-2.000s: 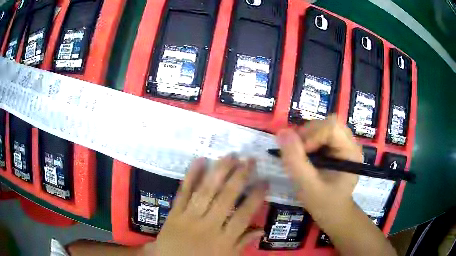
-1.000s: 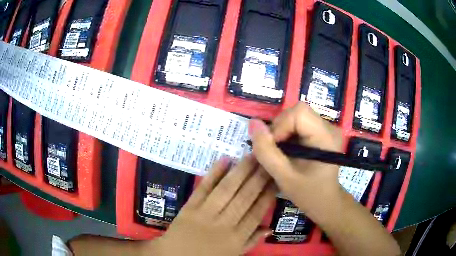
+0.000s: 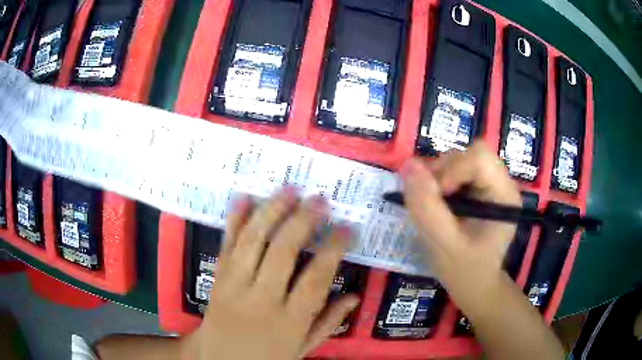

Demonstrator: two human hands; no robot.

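Note:
A long white label strip (image 3: 204,158) with rows of small print runs from the left edge across the phones to under my right hand. My left hand (image 3: 281,267) lies with spread fingers on the strip's lower edge, blurred at the fingertips, holding nothing. My right hand (image 3: 471,218) grips a black marker pen (image 3: 507,211), its tip touching or just above the strip; I cannot tell which. The pen's far end points right. Part of the strip under my hands is hidden.
A red foam tray (image 3: 303,84) holds two rows of open-backed black phones (image 3: 359,67). A second red tray (image 3: 116,239) with phones stands at the left. Both are on a dark green worktop (image 3: 612,169) with a pale curved line at the upper right.
The strip has slid under my hands, showing more print near the pen. My left hand has shifted left with its fingers spread. My right hand and the pen have moved right.

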